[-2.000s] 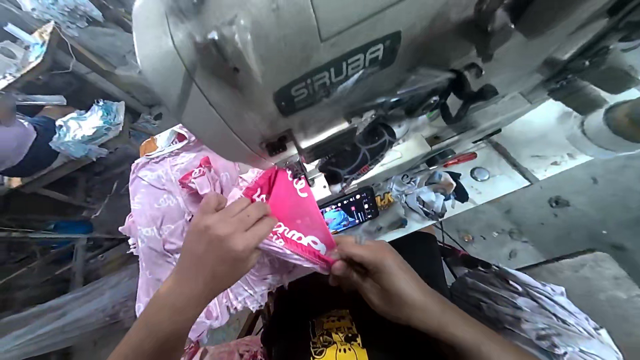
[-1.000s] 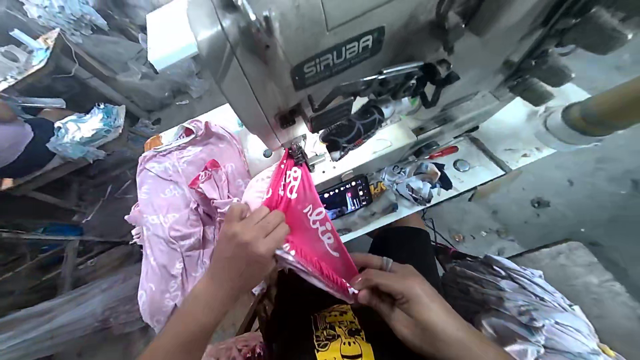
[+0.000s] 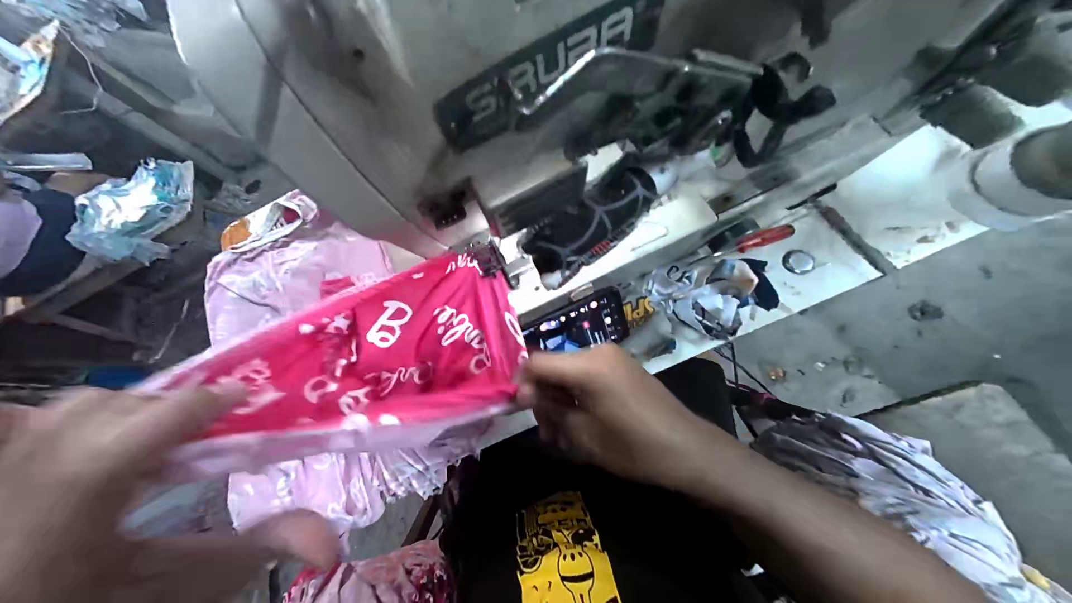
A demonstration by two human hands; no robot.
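Observation:
Hot-pink printed fabric (image 3: pixel 394 343) with white lettering and a pale pink edge stretches below the head of a Siruba sewing machine (image 3: pixel 360 109). Its upper edge meets the needle and presser-foot area (image 3: pixel 486 260). My right hand (image 3: pixel 603 410) pinches the fabric's right lower corner. At the left, my left hand (image 3: pixel 159 486) is blurred, its fingers spread over the fabric's left end; whether it grips the cloth cannot be told. Light pink printed garments (image 3: pixel 276 285) lie beyond and beneath the stretched piece.
A lit phone (image 3: pixel 578 322), a red-handled tool (image 3: pixel 765 239) and crumpled scraps (image 3: pixel 703 293) rest on the machine's white table (image 3: pixel 888 209). A heap of pale fabric (image 3: pixel 888 486) is at the lower right. Another person's arm (image 3: pixel 71 180) shows at the far left, near shiny bluish material (image 3: pixel 134 209).
My left hand has moved left and toward the camera, opening its fingers. The pink fabric now spreads wide to the left of the needle area, where before it hung in a narrow fold.

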